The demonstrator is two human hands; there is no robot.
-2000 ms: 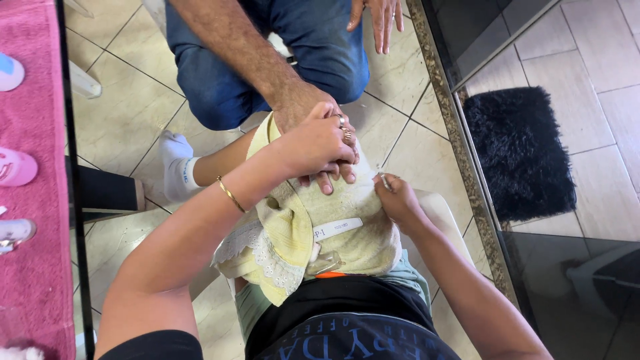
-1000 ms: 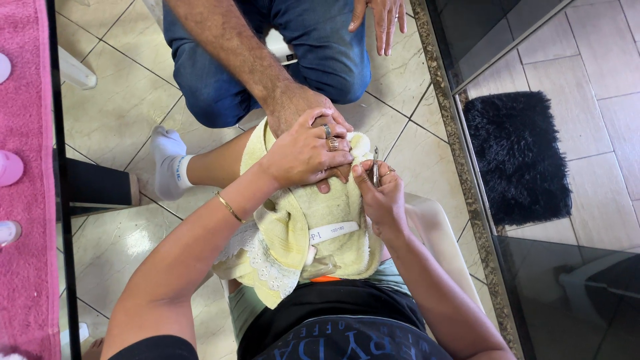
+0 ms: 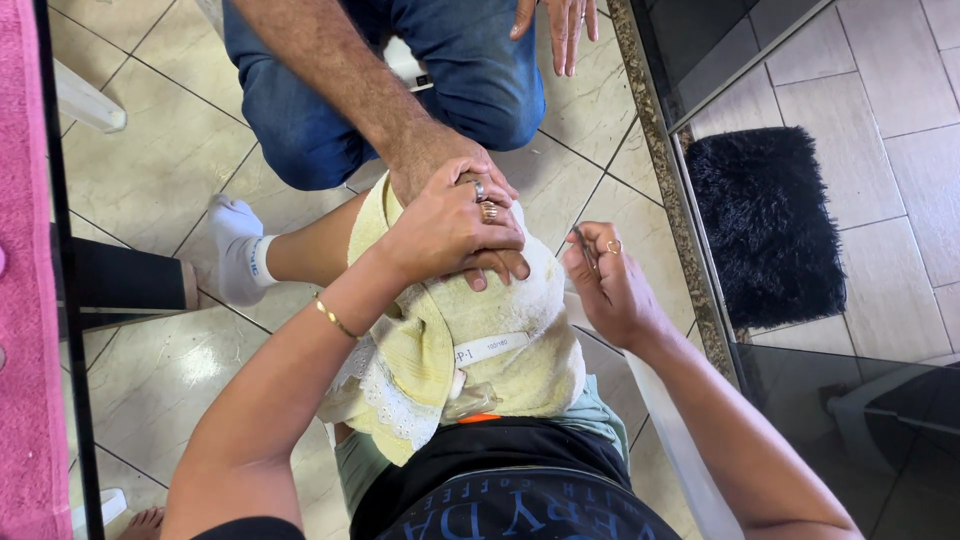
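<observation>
With its fingers curled over it, my left hand [image 3: 461, 225] holds another person's hand [image 3: 427, 154] on a yellow towel [image 3: 510, 300] spread across my lap. Rings and a bracelet are on my left hand and wrist. My right hand [image 3: 607, 277] is raised just right of the towel, pinching a small slim metal tool [image 3: 586, 246], perhaps a nipper or cuticle tool; its exact kind cannot be told. A white nail file [image 3: 491, 348] bearing print lies on the towel, near a small clear bottle [image 3: 471, 401] and an orange item [image 3: 478, 418].
The person opposite sits in jeans [image 3: 480, 75], the other hand [image 3: 566, 30] hanging at the top. A pink towel [image 3: 30, 300] covers a dark-edged table at the left. A black shaggy mat [image 3: 765, 225] lies beyond a glass panel at the right. White chair legs [image 3: 90, 101] stand on tiles.
My right hand has moved off the towel, away from the other person's fingers, with the tool still in it. My left hand stays on the other person's hand.
</observation>
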